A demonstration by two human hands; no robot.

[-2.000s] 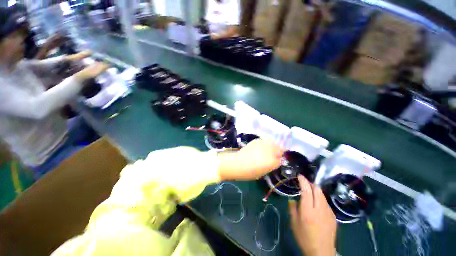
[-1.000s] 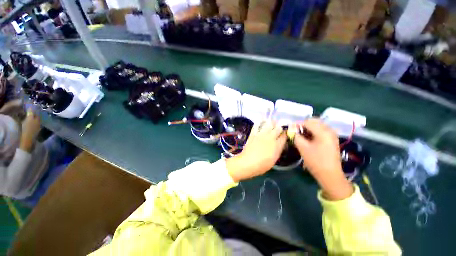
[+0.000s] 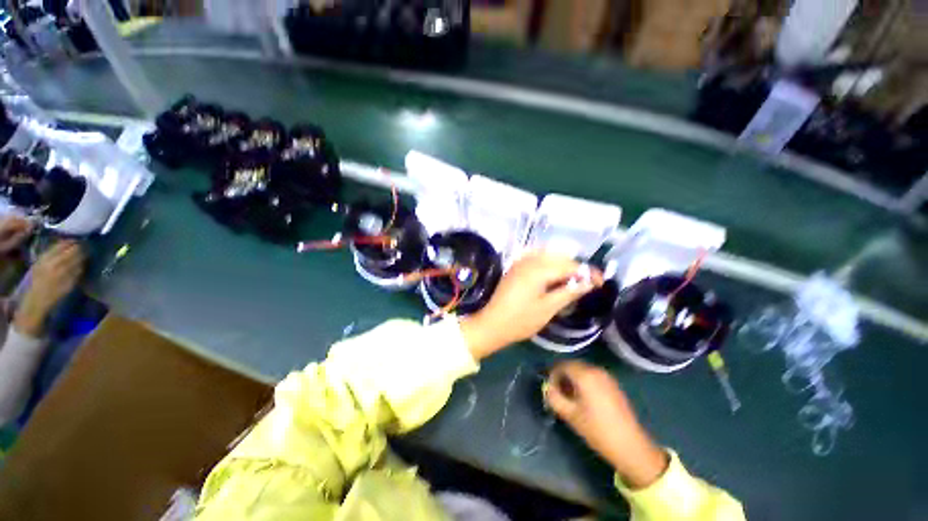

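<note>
Four white camera housings with dark interiors stand in a row; the rightmost (image 3: 633, 346) and leftmost (image 3: 372, 267) are fully in view. My left hand (image 3: 534, 297) is over the third housing (image 3: 560, 340), partly hiding it, its fingertips pinched on a small white piece (image 3: 581, 277). Red and orange wires (image 3: 432, 273) rise from the two left housings. My right hand (image 3: 598, 405) is low over the bench in front of the third housing, fingers curled beside a thin clear sealing ring (image 3: 509, 412). Whether it holds anything is unclear.
Black front modules (image 3: 249, 183) are grouped at left. A yellow-green screwdriver (image 3: 722, 379) lies right of the last housing, beside tangled clear rings (image 3: 819, 346). A brown carton (image 3: 122, 417) is at lower left. Another person's hands (image 3: 51, 280) are at the left edge.
My right hand has left the third housing and come down toward me, near the sealing ring. My left hand stays at that housing. The view has shifted, uncovering more of the rightmost housing.
</note>
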